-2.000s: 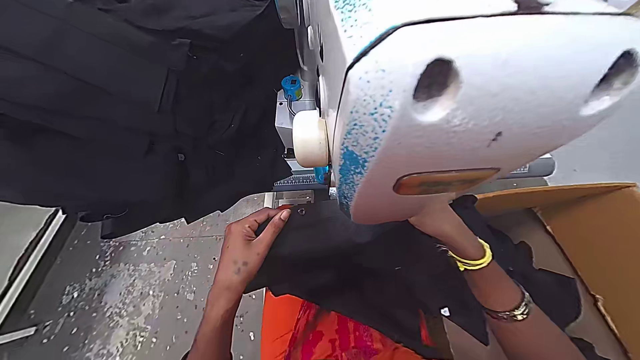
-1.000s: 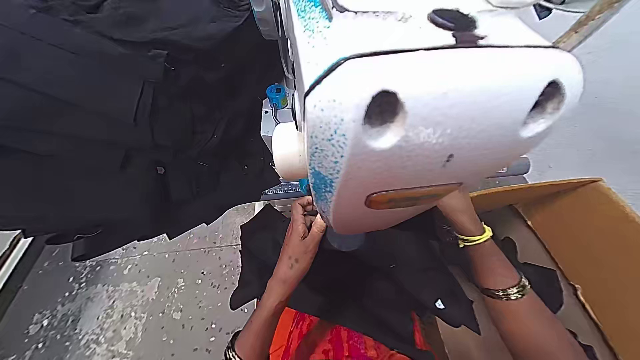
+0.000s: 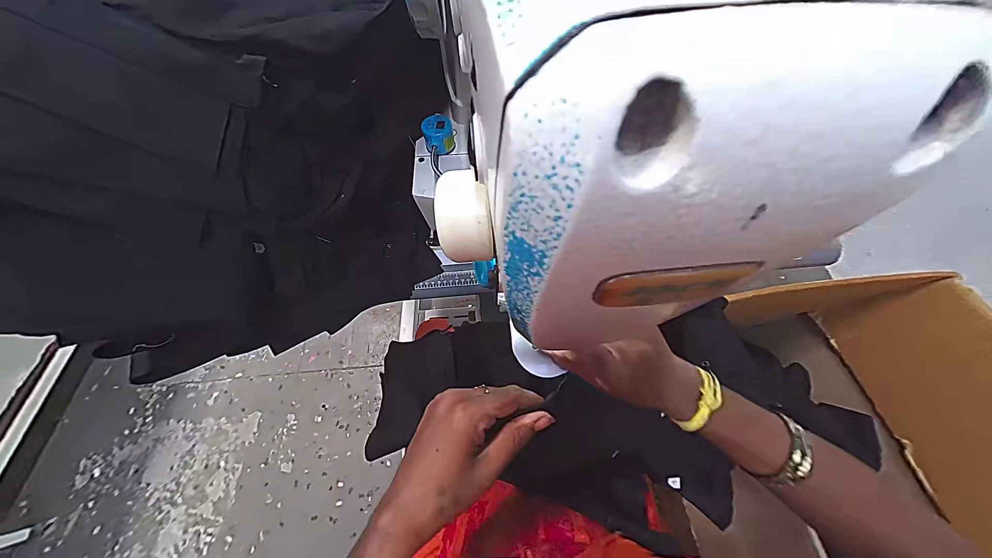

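A white sewing machine head (image 3: 721, 178) with blue speckles fills the upper right. Below it lies a black fabric piece (image 3: 604, 449), spread over the lap. My left hand (image 3: 473, 442) pinches the fabric's edge between thumb and fingers, just in front of the machine. My right hand (image 3: 620, 364), with a yellow band at the wrist, is partly hidden under the machine head; its fingertips rest at the black fabric, and their hold cannot be made out. A white round disc (image 3: 535, 356) shows between the hands. The needle area is hidden.
Black garments (image 3: 194, 194) are heaped at the left, with jagged lower edges over the worn grey surface (image 3: 256, 434). A cardboard box (image 3: 914, 364) stands at the right, close to my right forearm. A cream round knob (image 3: 463, 215) juts from the machine's left side.
My left hand has moved from beside the machine's lower edge toward my body, still at the black fabric. The white disc, dimmer and partly covered one second ago, now shows plainly. The view has shifted closer.
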